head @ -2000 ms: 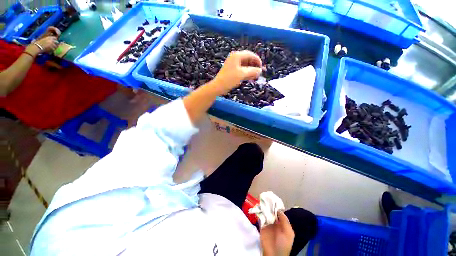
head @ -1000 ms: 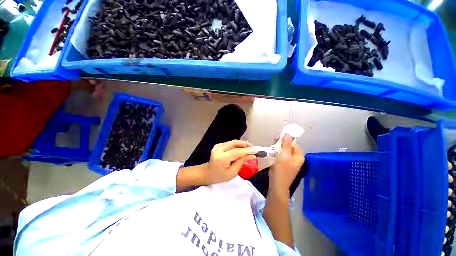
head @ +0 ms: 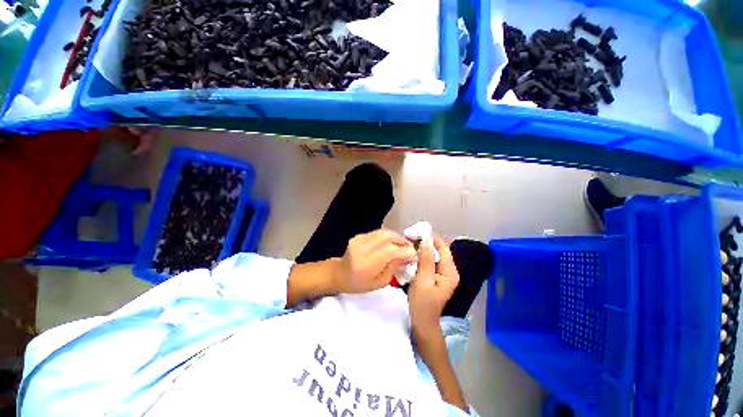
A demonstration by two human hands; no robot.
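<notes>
My left hand point(head: 375, 261) and my right hand point(head: 432, 281) meet above my lap. My right hand is closed on the crumpled white cloth point(head: 418, 231), which is bunched between the fingertips of both hands. A little of a small dark part point(head: 417, 243) shows at the cloth, at my left fingertips; fingers and cloth hide most of it. The large blue tray point(head: 269, 104) ahead holds a heap of dark parts point(head: 261, 45) and a white liner. A smaller heap point(head: 558, 67) lies in the blue tray point(head: 603, 140) to its right.
A red object point(head: 396, 282) shows partly behind my hands. Blue crates point(head: 562, 297) stand at my right, beside a side tray of parts point(head: 727, 326). A floor tray point(head: 145, 261) with dark parts and a blue stool point(head: 122, 228) are at left. A dark shoe point(head: 601, 199) is beyond the crates.
My left hand has left the large tray and come down to my right hand. The dark part, plainly visible a second ago, is now mostly covered. The view has tipped downward.
</notes>
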